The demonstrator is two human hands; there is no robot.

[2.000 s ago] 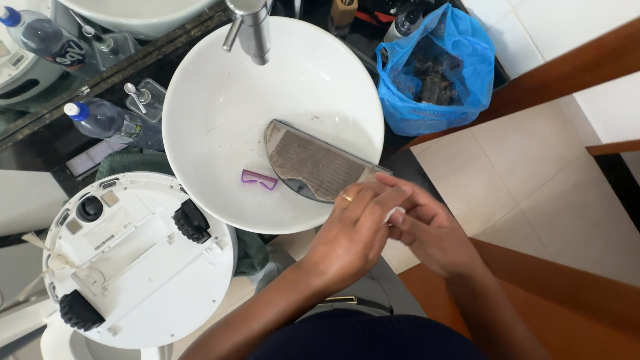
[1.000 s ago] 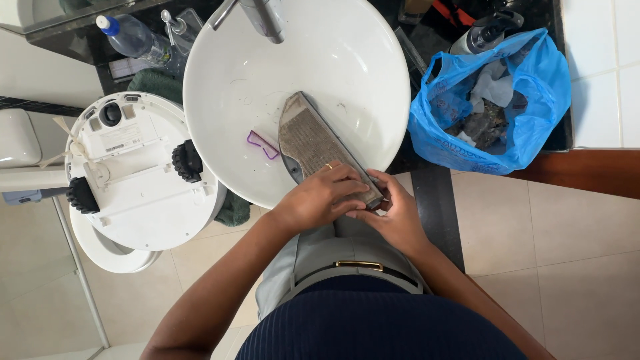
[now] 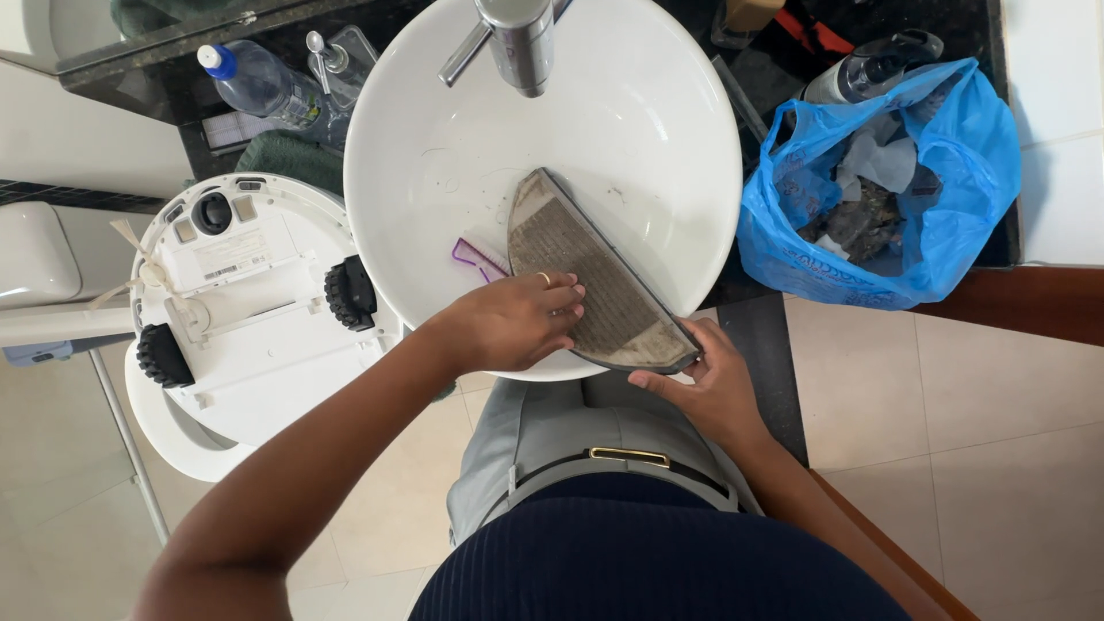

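A dusty pleated filter (image 3: 595,276) with a dark curved frame rests slanted in the white round basin (image 3: 414,78), its lower end over the rim. My right hand (image 3: 707,379) grips that lower corner, thumb beneath and fingers on the edge. My left hand (image 3: 517,323) lies over the filter's left side with curled fingers; whether it pinches anything is hidden. Just above my left hand, a small purple-edged brush or comb (image 3: 479,259) lies in the basin. Hair and bits of dirt are scattered on the basin's surface.
An upturned white robot vacuum (image 3: 259,302) with black wheels sits left of the basin. Behind it stand a plastic bottle (image 3: 259,82) and a pump dispenser (image 3: 332,65). The metal faucet (image 3: 522,43) overhangs the basin. A blue plastic bag (image 3: 880,267) of debris is at right.
My left hand has moved left along the filter, away from my right hand, which stays at the filter's lower end. Two seconds ago both hands were together over that end.
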